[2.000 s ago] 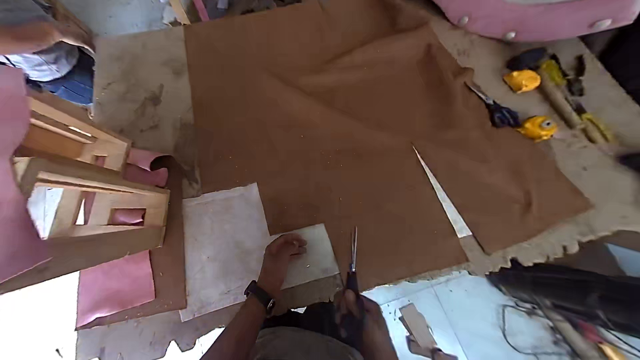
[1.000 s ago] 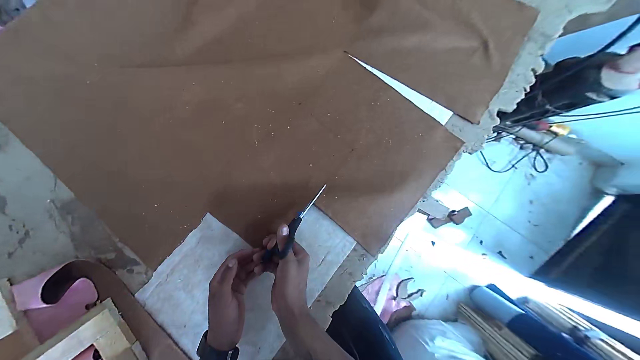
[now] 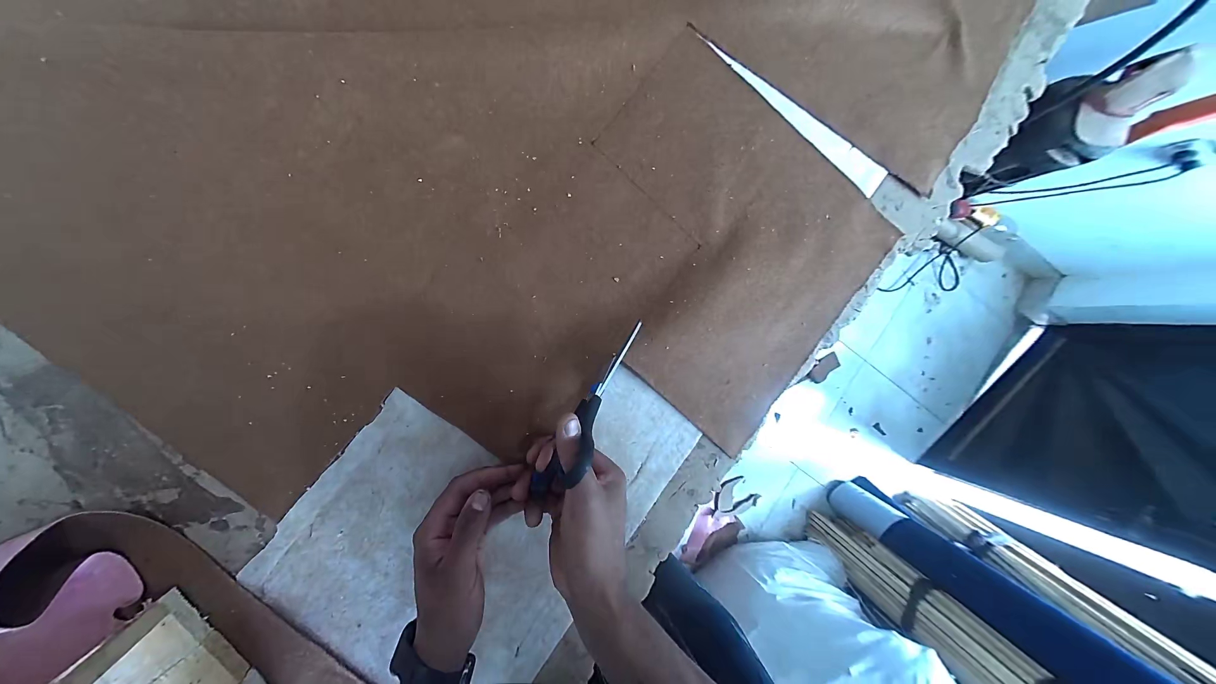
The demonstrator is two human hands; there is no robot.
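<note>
My right hand (image 3: 587, 518) grips dark-handled scissors (image 3: 591, 418), fingers around the handles, blades pointing up and right over a large brown sheet of leather or similar material (image 3: 399, 218). My left hand (image 3: 461, 546), with a dark watch on its wrist, has its fingertips against the fingers of my right hand; whether it holds anything is hidden. Below both hands lies a whitish sheet (image 3: 351, 541), partly under the brown one. Thin dark lines are marked on the brown sheet. A narrow pointed slit (image 3: 817, 133) in it shows white beneath.
At the lower left are a curled brown strip (image 3: 180, 570), a pink piece (image 3: 71, 603) and a wooden frame (image 3: 161, 651). The table's ragged edge (image 3: 845, 304) runs along the right. Beyond it are bundled sticks (image 3: 893, 579), a blue roll (image 3: 988, 589) and a white bag (image 3: 807, 608).
My left hand has left the whitish sheet, where it lay two seconds ago, and come together with my right hand at the scissors. The view has turned and moved closer.
</note>
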